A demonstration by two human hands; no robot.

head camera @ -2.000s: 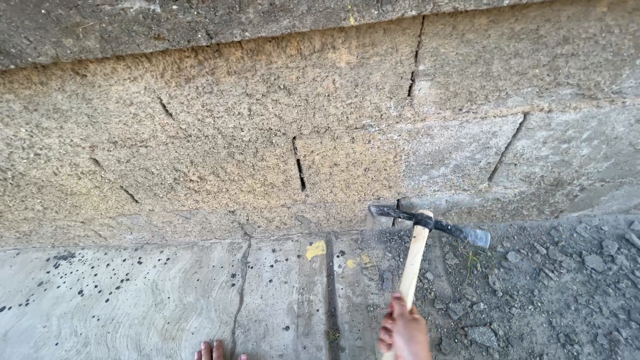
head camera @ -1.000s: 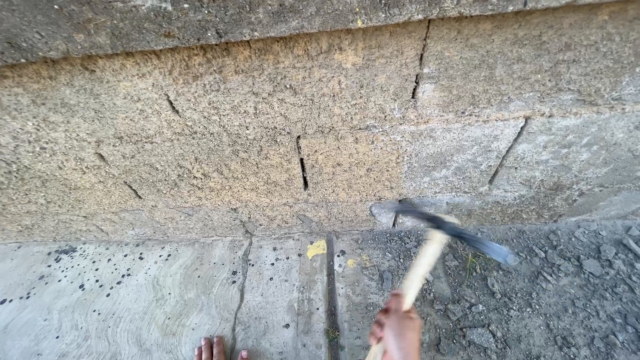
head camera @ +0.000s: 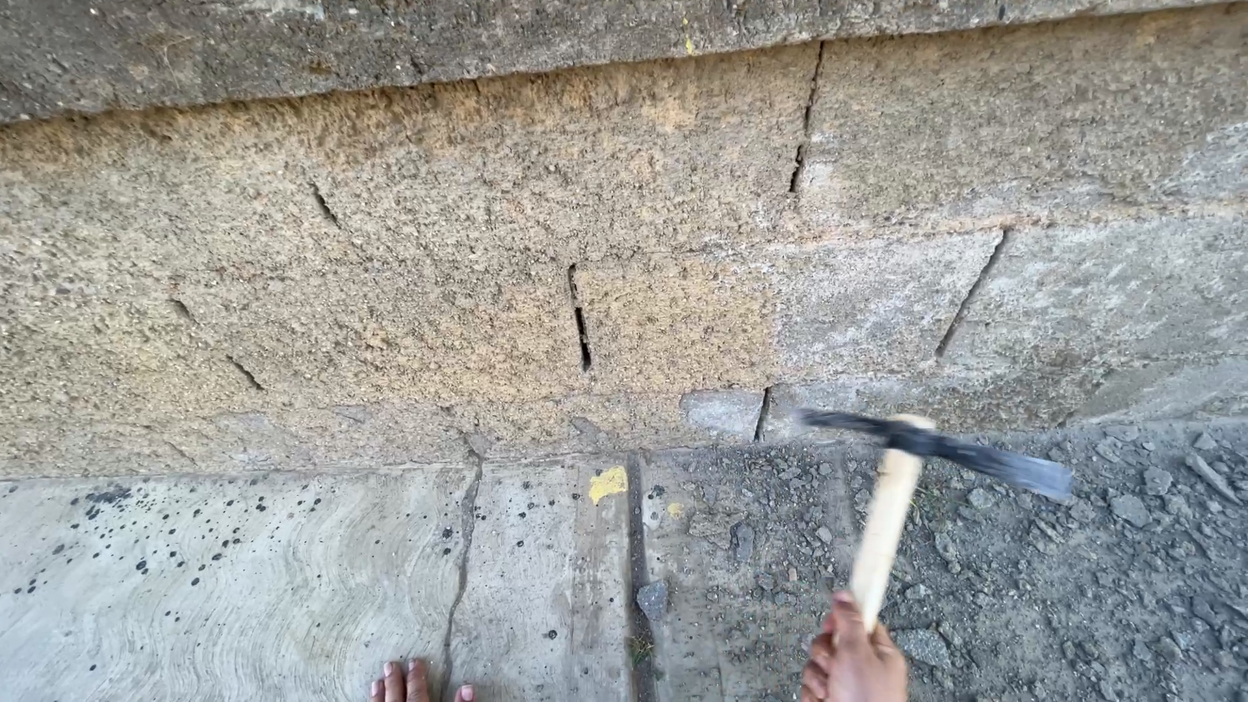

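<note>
My right hand (head camera: 853,653) grips the pale wooden handle of a small pick (head camera: 936,448) at the lower right. Its dark metal head, slightly blurred, has a narrow end towards the left and a broad end towards the right. The head is in front of the foot of a concrete block wall (head camera: 673,322), near a short dark joint and a smooth grey patch (head camera: 721,411). Only fingertips of my left hand (head camera: 417,682) show at the bottom edge, apart and resting on the concrete floor (head camera: 292,585), with nothing seen in them.
Broken grey rubble (head camera: 1092,585) covers the ground at the right. One larger chip (head camera: 652,599) lies at a dark groove in the floor, right of a long crack. A rough concrete ledge (head camera: 390,44) overhangs the wall along the top.
The pick has shifted and swung while staying in my right hand. A grey chip now lies at the groove, and a smooth grey patch shows beside the wall joint. My left hand stays low.
</note>
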